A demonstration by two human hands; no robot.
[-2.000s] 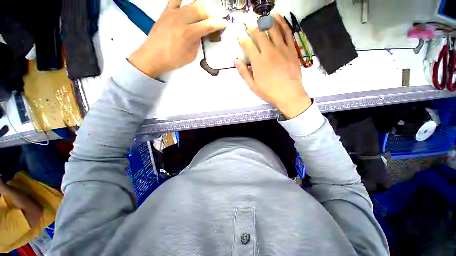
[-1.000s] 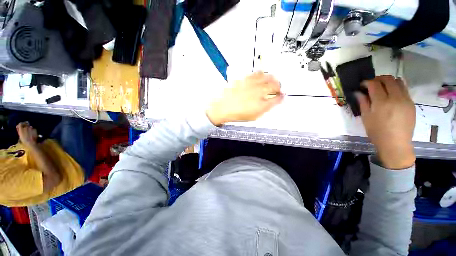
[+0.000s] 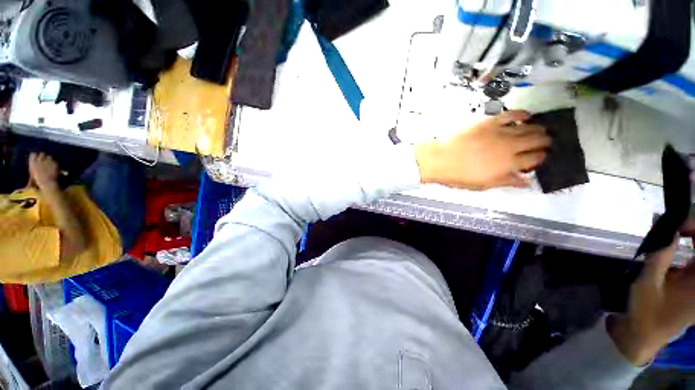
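My left hand (image 3: 488,155) reaches across to the left edge of the stack of cut black pieces (image 3: 565,152), right of the needle area. Its fingers are bent, and what lies under them is hidden. My right hand (image 3: 661,298) is at the far right, partly cut off by the picture's edge. It holds a dark fabric piece (image 3: 672,199), which stands up from the fingers, past the table's front edge. The sewing machine (image 3: 602,57) is at the top right, its presser foot area blurred. The snips are not visible.
A blue strip (image 3: 341,75) lies diagonally left of the machine. Dark cut pieces (image 3: 257,65) lie beside a brown board (image 3: 189,110). A tape measure runs along the front edge (image 3: 488,225). Another person in yellow (image 3: 61,228) is at the left, near blue baskets (image 3: 126,301).
The view has swung right. My left hand has moved right from the needle area to the black stack. My right hand has left the stack for the far right, now with a dark piece.
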